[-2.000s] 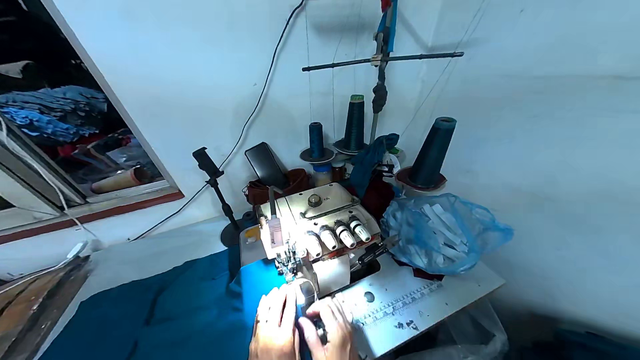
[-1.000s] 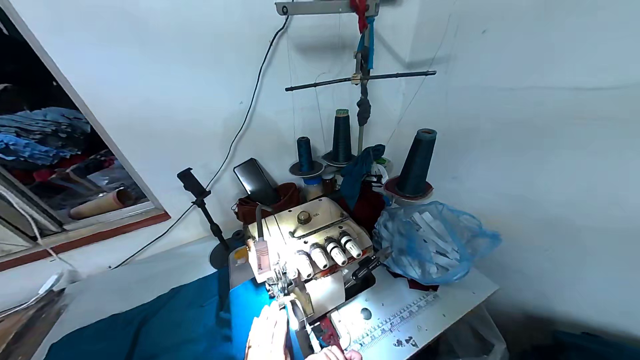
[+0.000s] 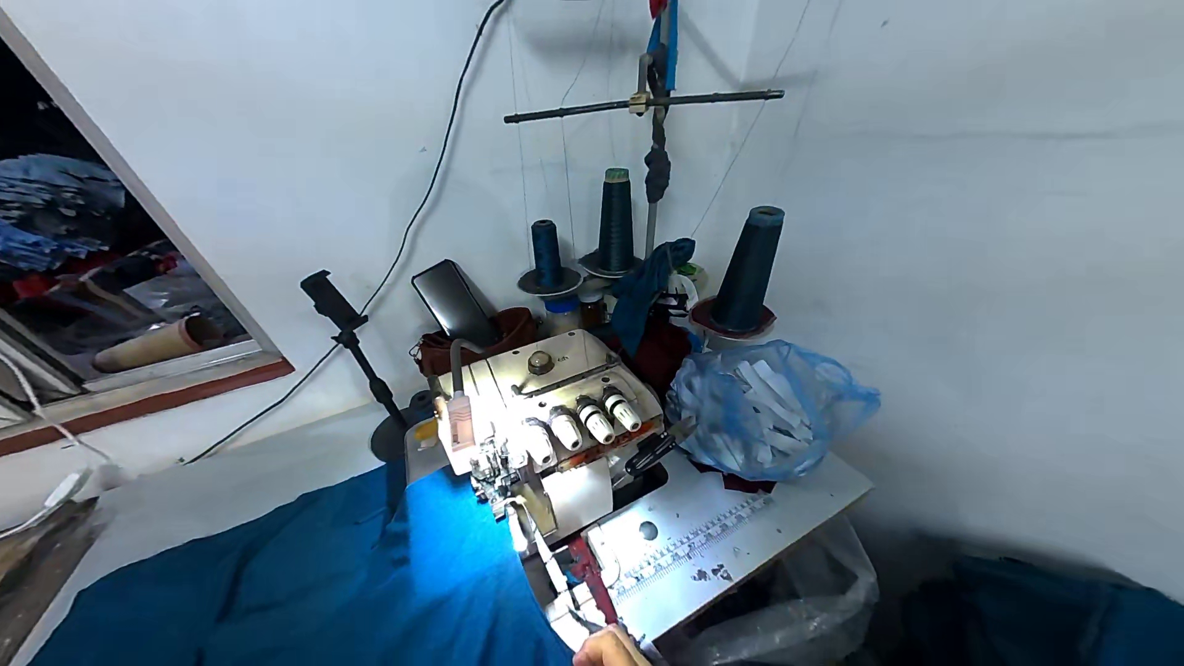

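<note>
My right hand shows only in part at the bottom edge, beside a dark, slim object whose kind I cannot make out; its grip is hidden. My left hand is out of view. Just above the right hand lie a narrow white strip and a dark red piece at the front of an overlock sewing machine. The strip runs up to the lit needle and presser foot area. Blue-teal fabric spreads left of the needle area and reaches under its edge.
Thread cones stand behind the machine below a thread stand. A blue plastic bag of white pieces sits on the right of the table. Behind on the left are a smartphone and a small black stand.
My left hand, on the fabric by the needle area before, has left the view. My right hand has drawn back from the machine to the bottom edge. The white strip now shows more fully.
</note>
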